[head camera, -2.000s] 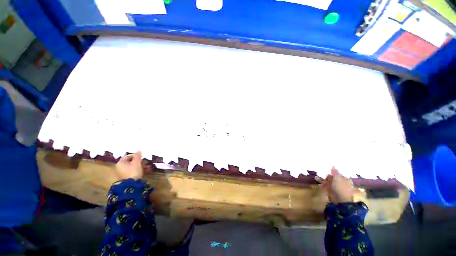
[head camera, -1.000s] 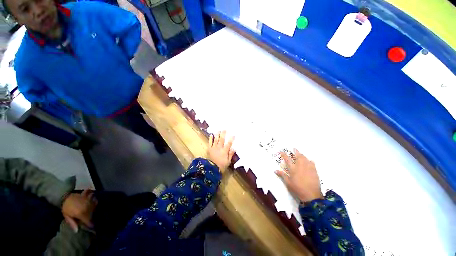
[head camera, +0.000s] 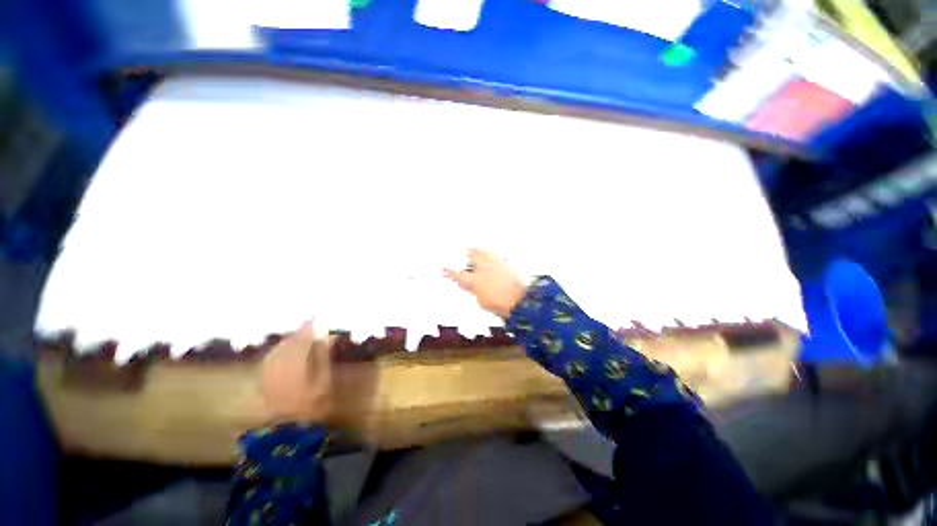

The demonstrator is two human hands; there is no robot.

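A wide white sheet [head camera: 411,185] with a jagged near edge covers most of the dark-red board [head camera: 370,347], which shows as a strip along that edge. My left hand [head camera: 298,375] is blurred. It is over the pale wooden beam, with its fingertips at the jagged edge, and I cannot tell whether it grips the sheet. My right hand [head camera: 488,282] is over the middle of the sheet with its fingers partly spread. I see nothing held in it. Small dark marks show on the sheet beside it.
The pale wooden beam [head camera: 442,388] runs along the front. The blue press [head camera: 401,51] with papers and green round magnets stands behind the sheet. A blue bucket [head camera: 855,311] is at the right. A blurred blue shape is at the left edge.
The view has swung back to face the press, and the people seen a second ago are out of view. Compared with two seconds ago, my right hand has moved from the front edge onto the sheet's middle.
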